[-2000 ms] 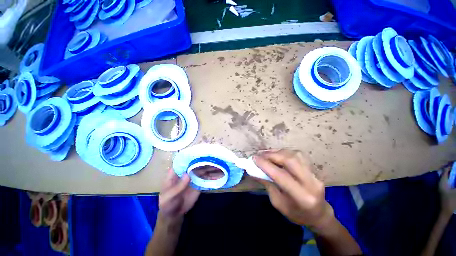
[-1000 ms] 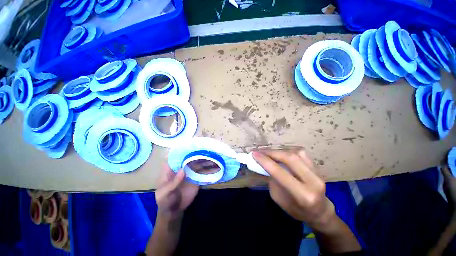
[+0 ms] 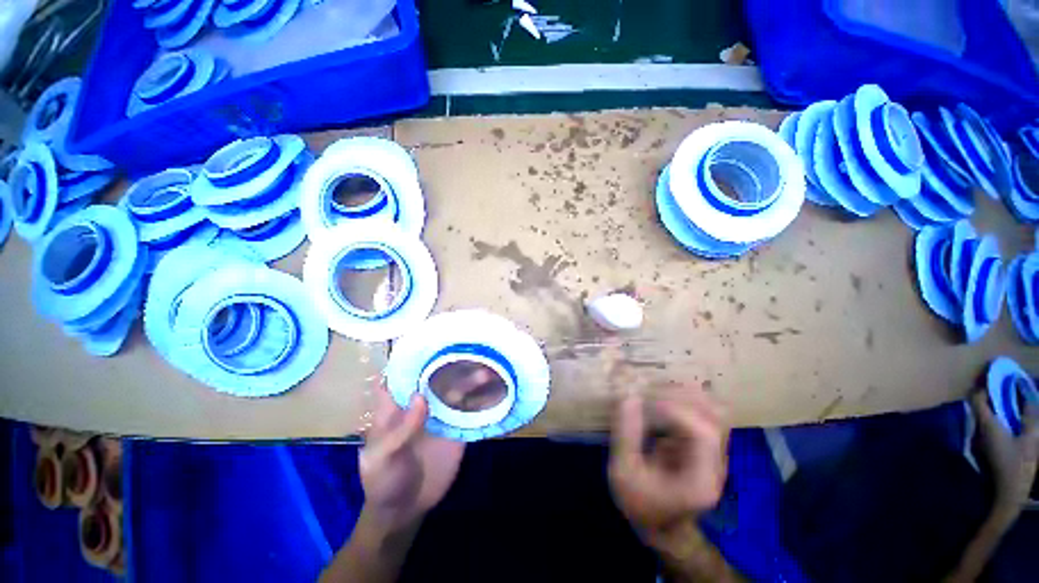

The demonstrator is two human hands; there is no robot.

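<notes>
My left hand point(image 3: 408, 456) holds a pale blue-white flanged ring point(image 3: 522, 370) by its near left edge, at the bench's front edge. The ring's darker blue collar surrounds its large centre hole, and fingers show through the hole. My right hand point(image 3: 672, 456) is empty, blurred, with its fingers apart, to the right of the ring. The small white glue bottle point(image 3: 616, 311) lies on the cardboard beyond my right hand, touched by neither hand. Two pale rings point(image 3: 419, 298) lie just beyond the held ring.
The cardboard bench cover point(image 3: 513, 239) has brown stains. Ring piles stand at left point(image 3: 302, 342) and right point(image 3: 872, 148); a short stack point(image 3: 680, 205) is nearer. Blue bins point(image 3: 273, 108) stand behind, beside a green surface with scraps. Another person's hand point(image 3: 1008, 438) holds a ring at far right.
My right hand has let go of the white bottle, which now lies on the cardboard, and has drawn back. My left hand still holds the ring. Another person's ring has come into clearer view.
</notes>
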